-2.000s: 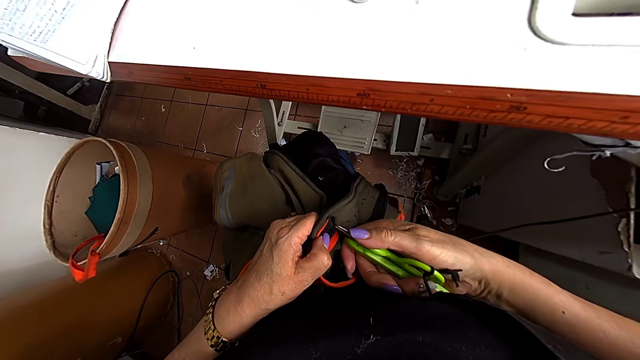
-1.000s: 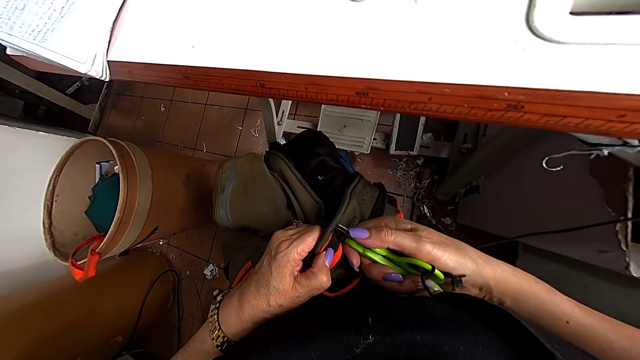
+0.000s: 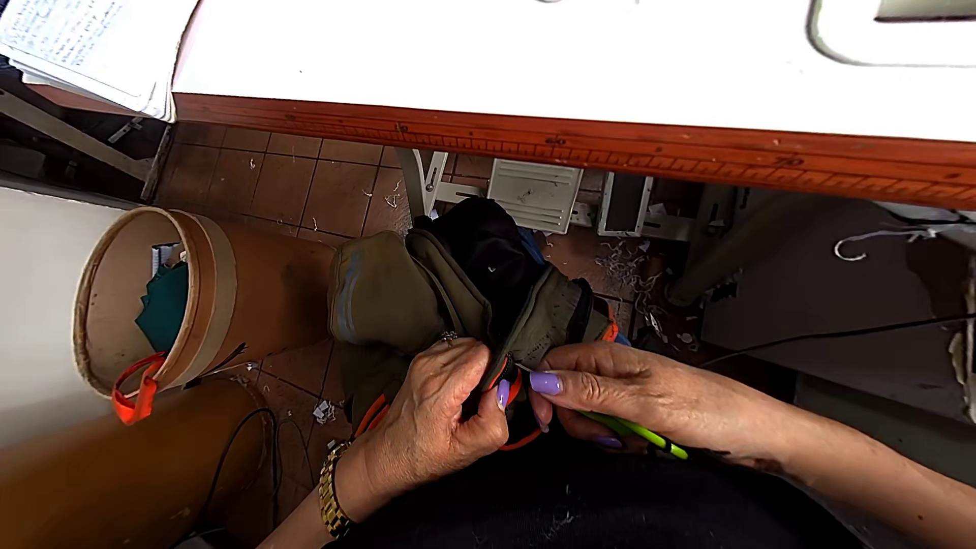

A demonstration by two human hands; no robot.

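My left hand [image 3: 446, 400], with a gold watch at the wrist, pinches the edge of an olive-green fabric bag or garment [image 3: 389, 293] with orange trim and black parts, lying over my lap. Close against its fingertips is my right hand [image 3: 610, 393], its thumb and forefinger closed at the fabric edge by a dark zipper-like strip. Bright green tool handles [image 3: 648, 438], perhaps of small pliers or snips, lie in the curled fingers of my right hand. Whether its fingertips hold thread or fabric is too small to tell.
Above my hands runs a white sewing table [image 3: 534, 69] with a red-brown ruler edge. A cardboard drum [image 3: 252, 282] holding green fabric stands at left. Below the table are a pedal [image 3: 535, 194] and thread scraps on the tiled floor. Papers [image 3: 99, 49] lie at upper left.
My right hand has turned, and the green handles have swung down into its palm and are now mostly covered by the fingers. My left hand still pinches the fabric edge.
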